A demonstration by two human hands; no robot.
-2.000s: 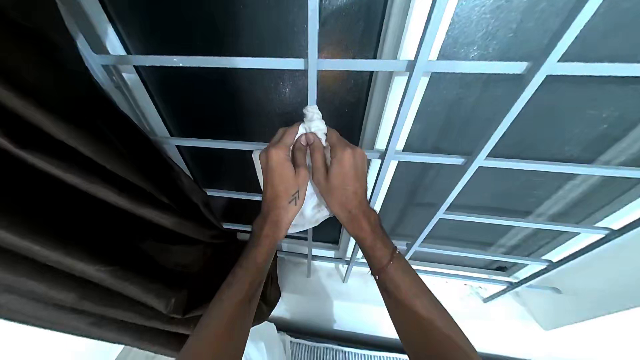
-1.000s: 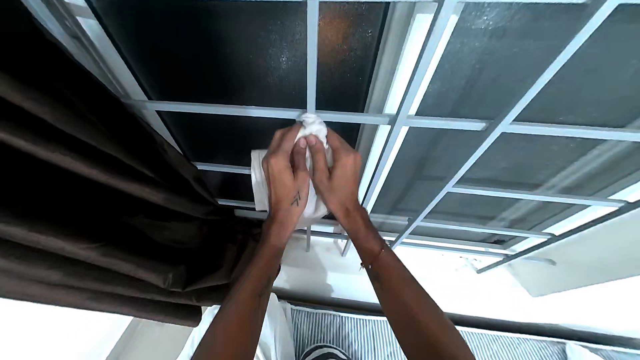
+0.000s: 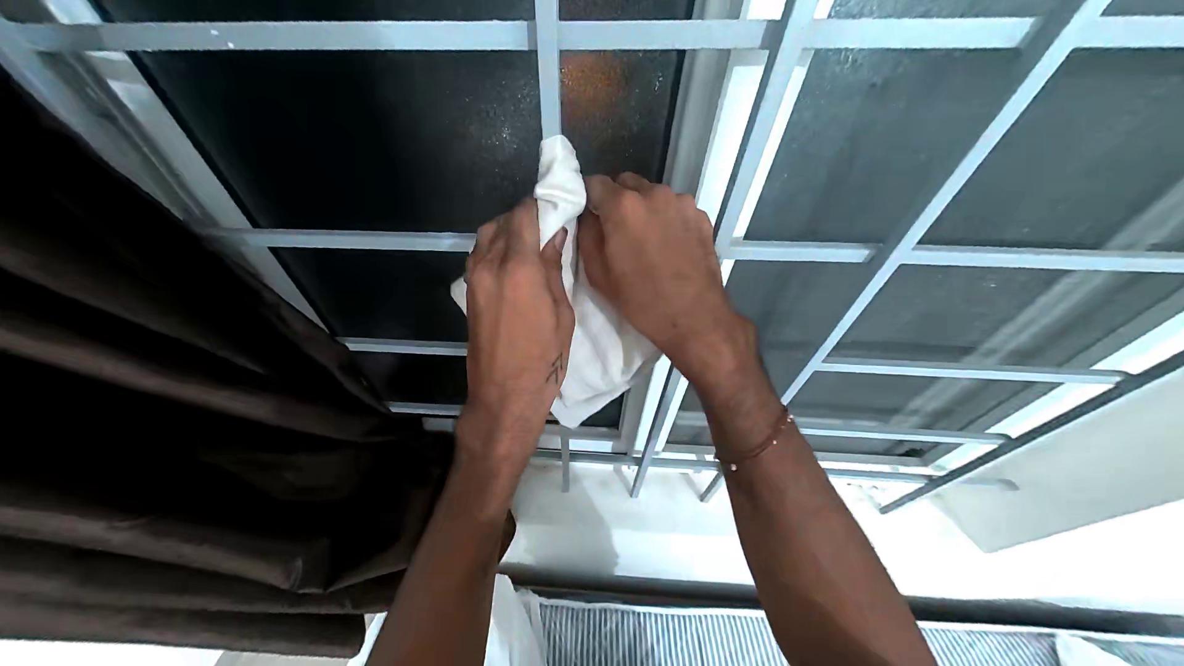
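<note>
A white cloth (image 3: 601, 356) is wrapped around the vertical bar of a light grey metal window grille (image 3: 549, 69), its loose end hanging down between my forearms. My left hand (image 3: 520, 310) grips the cloth from the left, at a crossing with a horizontal bar. On the right, my right hand (image 3: 652, 259) has its fingers curled at the cloth and the bar; its fingertips are partly hidden. The top of the cloth stands in a twisted fold above my left hand. Behind the grille are dark glass panes (image 3: 370, 139).
Dark brown curtain (image 3: 185, 444) hangs in folds close by my left arm. A white window frame (image 3: 721, 139) runs behind the bars. More grille bars extend right. Below lie a pale sill (image 3: 666, 541) and striped fabric (image 3: 647, 638).
My hands were side by side with thumbs together on the cloth; now they are apart, the right one turned with its knuckles up. More of the cloth shows between them. The view has shifted.
</note>
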